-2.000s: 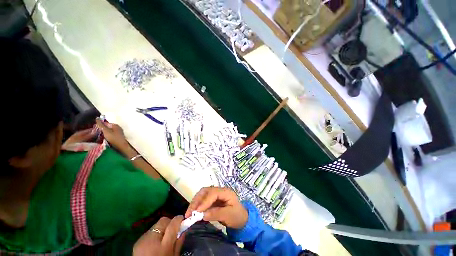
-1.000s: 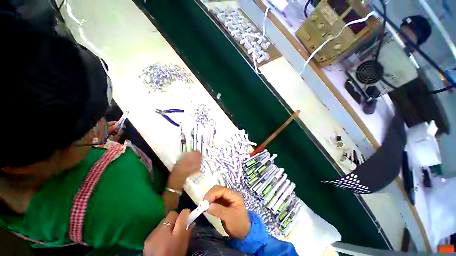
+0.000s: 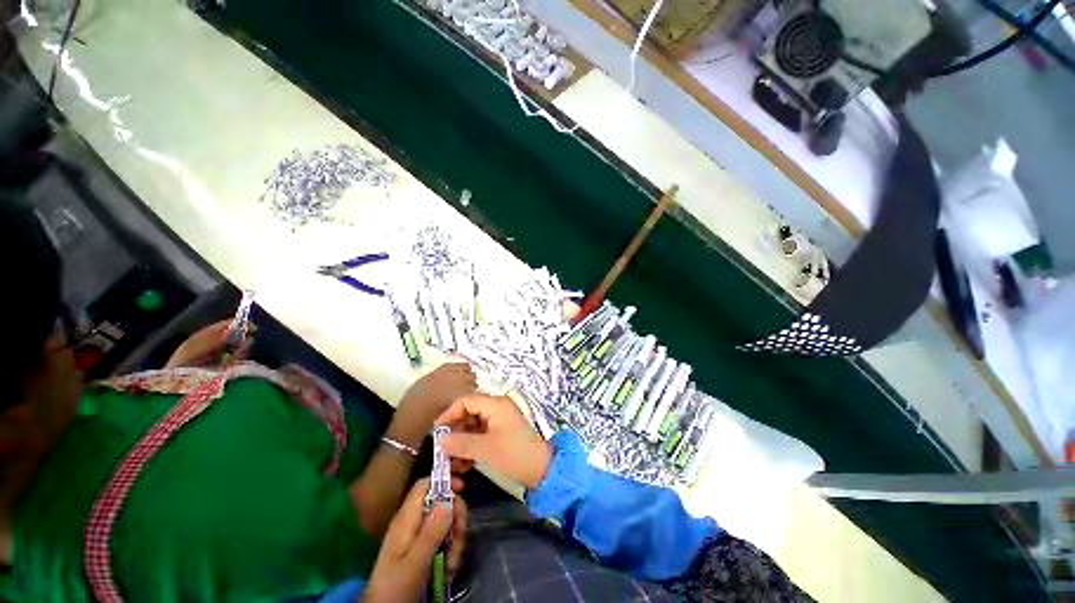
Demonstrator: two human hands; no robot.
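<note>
My left hand (image 3: 413, 536) is at the bottom centre, closed around a slim device body (image 3: 440, 497) held upright, with a green section showing below the fingers. My right hand (image 3: 498, 438) is above it in a blue sleeve, its fingertips at the body's white top end. Whether they also hold a small part is too small to tell. A loose heap of white plastic parts (image 3: 519, 342) lies on the worktop beyond my hands. A dense row of assembled units (image 3: 631, 383) lies right of the heap.
A coworker in green (image 3: 236, 495) sits at the left, one hand by the heap beside my right hand. Blue-handled pliers (image 3: 356, 273), a few sticks (image 3: 446, 316) and piles of small fittings (image 3: 318, 183) lie on the worktop. A wooden-handled tool (image 3: 633, 250) leans across the green belt (image 3: 519, 224).
The plain white piece in my hands is no longer seen; a device body with a green section is there instead. The coworker's head has moved left in view.
</note>
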